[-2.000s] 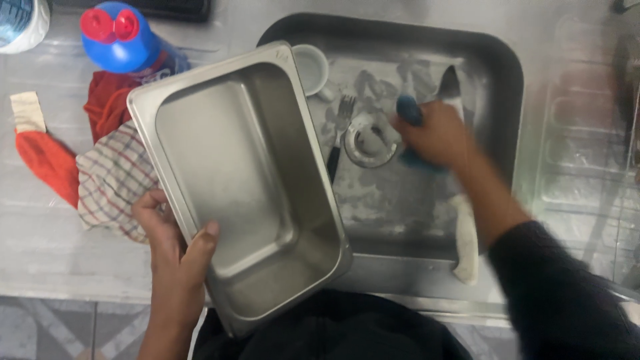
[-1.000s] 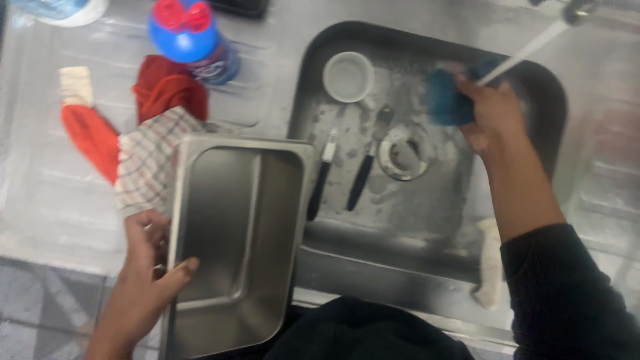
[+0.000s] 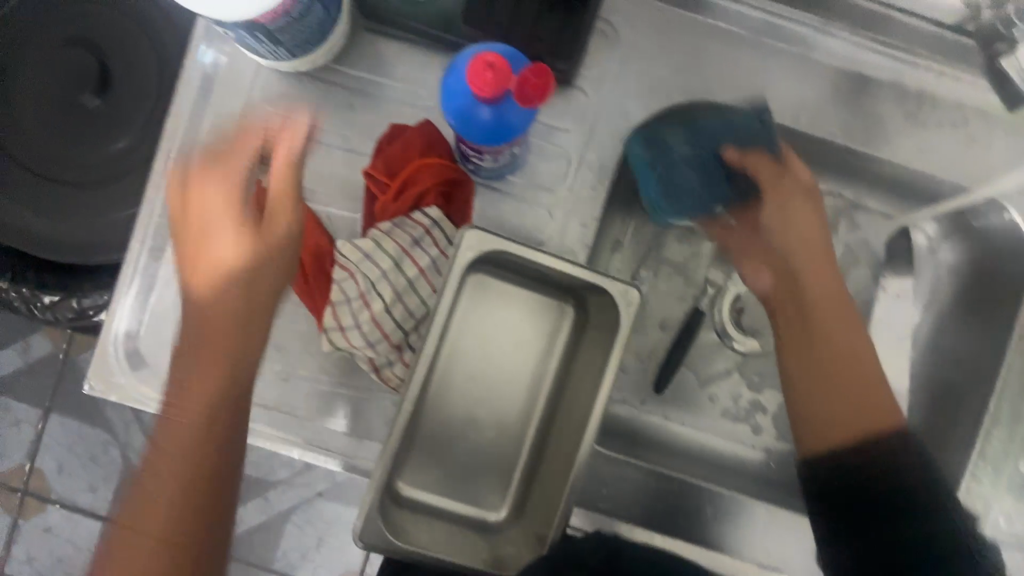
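My right hand (image 3: pixel 772 216) grips a teal scrubbing cloth or pad (image 3: pixel 688 160) over the upper left part of the steel sink (image 3: pixel 704 464). Blurred by motion, my left hand (image 3: pixel 240 208) is raised over the drainboard with its thumb apart from the fingers and nothing seen in it. A rectangular stainless steel pan (image 3: pixel 488 392) lies at the front edge, between the drainboard and the sink. In the basin are a black-handled utensil (image 3: pixel 680 352) and the drain ring (image 3: pixel 736 316). A checked cloth (image 3: pixel 392 288) with red fabric (image 3: pixel 416 176) touches the pan's left side.
A blue bottle with a red flip cap (image 3: pixel 488 96) stands behind the cloth. A white tub (image 3: pixel 296 32) and a dark tray (image 3: pixel 528 32) are at the back. A round black lid (image 3: pixel 72 136) lies at far left. Water runs in from the right, below the tap (image 3: pixel 1000 64).
My left hand has let go of the steel pan and moved up and left over the drainboard. My right hand still holds the teal cloth or pad. The view has shifted left.
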